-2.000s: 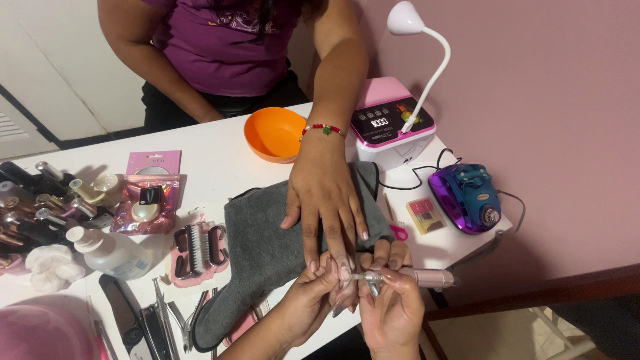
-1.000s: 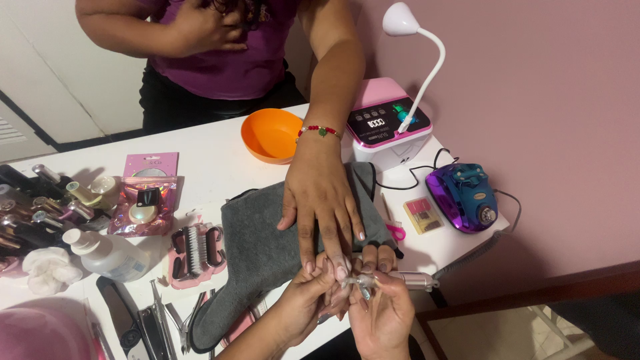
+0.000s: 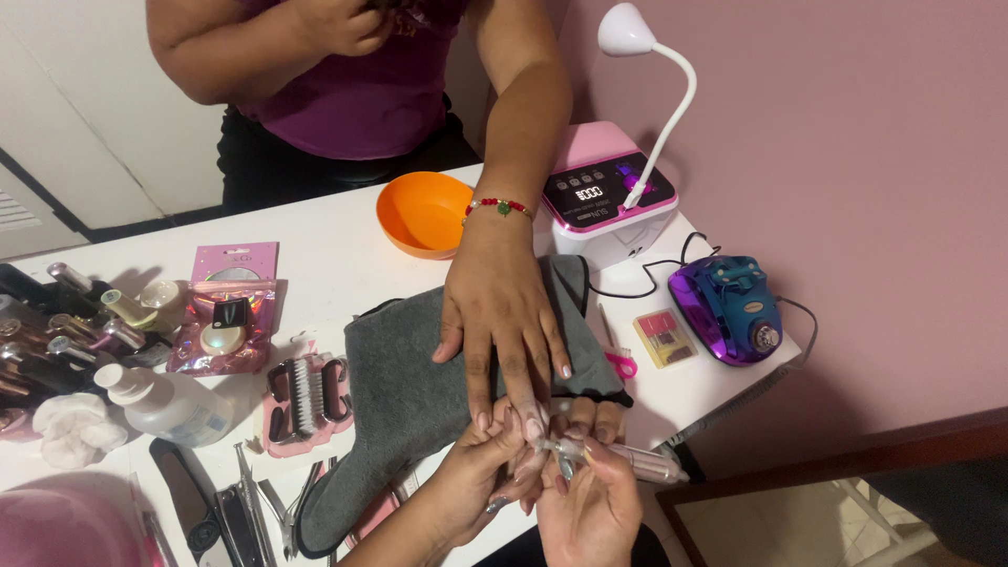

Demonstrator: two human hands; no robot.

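My left hand (image 3: pixel 484 461) holds a finger of the other person's hand (image 3: pixel 504 307), which lies palm down on a grey towel (image 3: pixel 409 362). In my right hand (image 3: pixel 591 488) is the pen-shaped handpiece of an electric nail drill (image 3: pixel 650 463), its tip at the nail of the held finger. The person wears a red bead bracelet (image 3: pixel 496 206). The drill's purple and blue control unit (image 3: pixel 728 307) stands at the table's right end. Where my fingers overlap, the exact contact is partly hidden.
An orange bowl (image 3: pixel 421 216), a pink and white nail lamp (image 3: pixel 614 197) with a bendable light, and a small bit box (image 3: pixel 664 337) stand beyond. At left are polish bottles (image 3: pixel 71 323), a pump bottle (image 3: pixel 177 405), a nail brush (image 3: pixel 307 398), nippers (image 3: pixel 287 512) and a pink rounded object (image 3: pixel 67 524).
The person's other arm has risen from the lap to the chest. My hands stay at the same finger, with the handpiece still in my right hand.
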